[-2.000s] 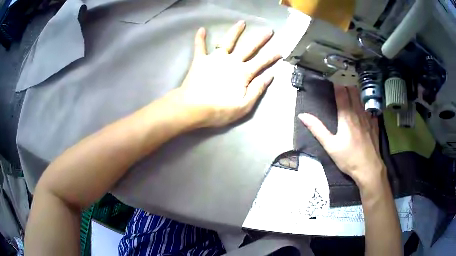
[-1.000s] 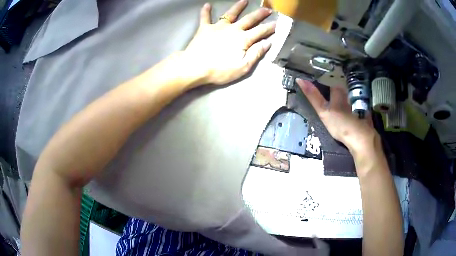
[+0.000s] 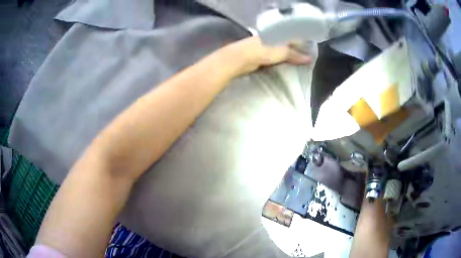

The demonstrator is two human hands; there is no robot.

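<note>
The large beige-grey light panel [image 3: 192,186] covers the machine bed on the left and middle, washed out by light near the needle. My left hand [image 3: 283,54] is at its far edge, partly behind the lamp head, pinching the cloth, with folds running from the fingers. My right forearm [image 3: 371,229] reaches up at the lower right; my right hand is mostly hidden behind the tension knobs [image 3: 392,190]. A dark panel [image 3: 333,174] shows between the needle area and the knobs. The metal slide plate [image 3: 292,190] is exposed.
The off-white machine head [image 3: 349,101] with orange-yellow tape [image 3: 379,118] stands at the right. The lamp head [image 3: 293,24] hangs at the top on a flexible neck. A green crate [image 3: 30,191] is at lower left. A brownish patch [image 3: 277,212] lies beside the plate. Striped clothing shows below.
The view has shifted, showing more of the machine head and the lamp. My left hand has gone from flat on the panel to its far edge, gathering cloth. My right hand has become mostly hidden.
</note>
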